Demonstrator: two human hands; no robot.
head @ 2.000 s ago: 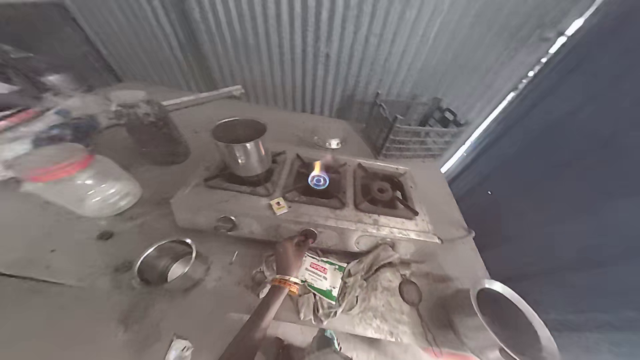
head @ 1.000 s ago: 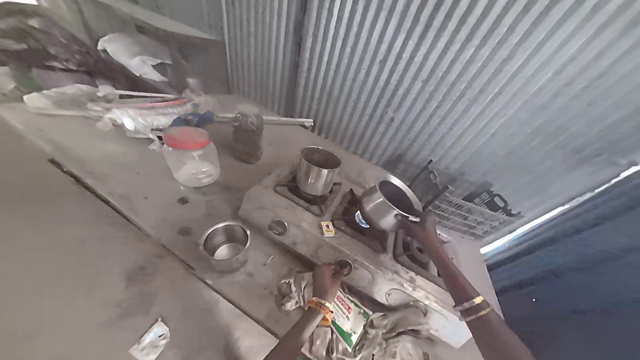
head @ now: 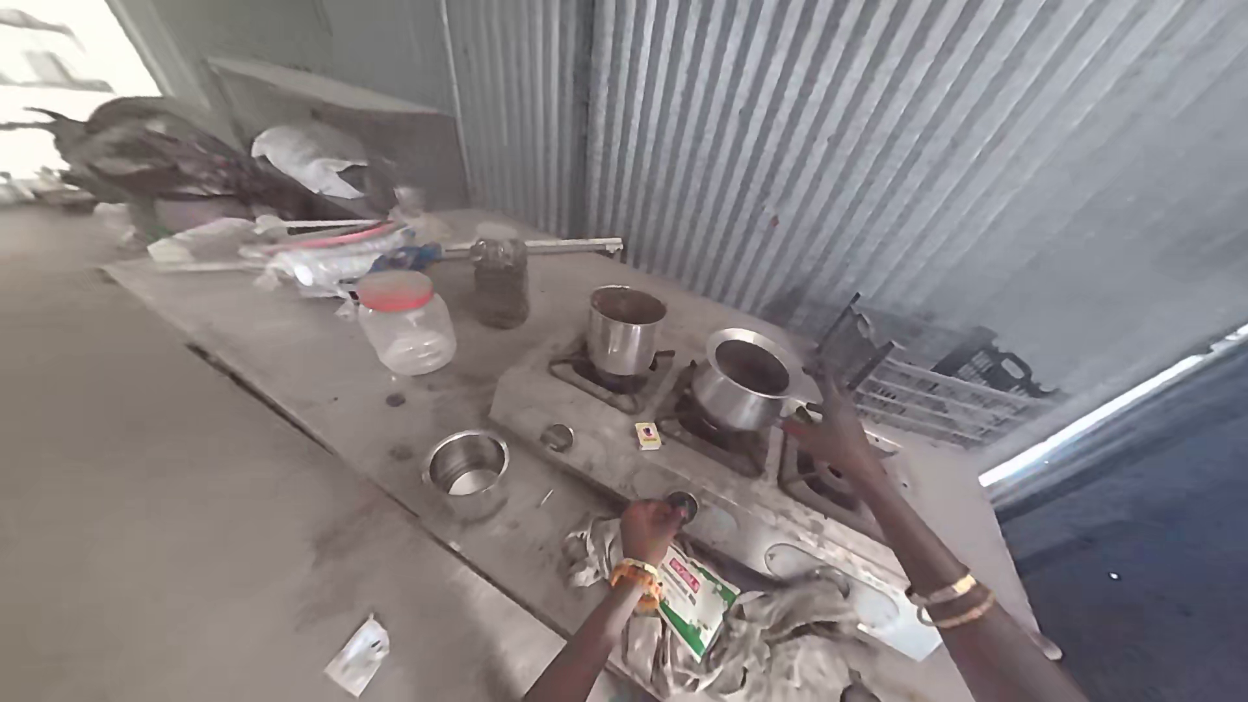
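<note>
A metal gas stove (head: 604, 444) with three burners stands on the counter. My left hand (head: 651, 531) has its fingers on the middle control knob (head: 684, 505) at the stove's front. My right hand (head: 837, 434) is at the right side of a wide-rimmed metal pot (head: 746, 390) on the middle burner; whether the fingers grip its rim is not clear. A taller metal pot (head: 624, 341) with dark contents or a dark inside stands on the left burner. The right burner (head: 829, 478) bears no pot. A matchbox (head: 647, 436) lies on the stove top.
Left of the stove are a small metal pot (head: 468, 473), a clear jar with a red lid (head: 408, 327) and a dark jar (head: 500, 283). A green-white packet (head: 697, 600) and crumpled cloth (head: 790, 634) lie in front. A plastic crate (head: 946, 400) stands by the corrugated wall.
The flame on the middle burner showed two seconds ago; the wide-rimmed pot now covers that burner. My right hand came into view with that pot. My left hand stays at the knob. The view has swung left.
</note>
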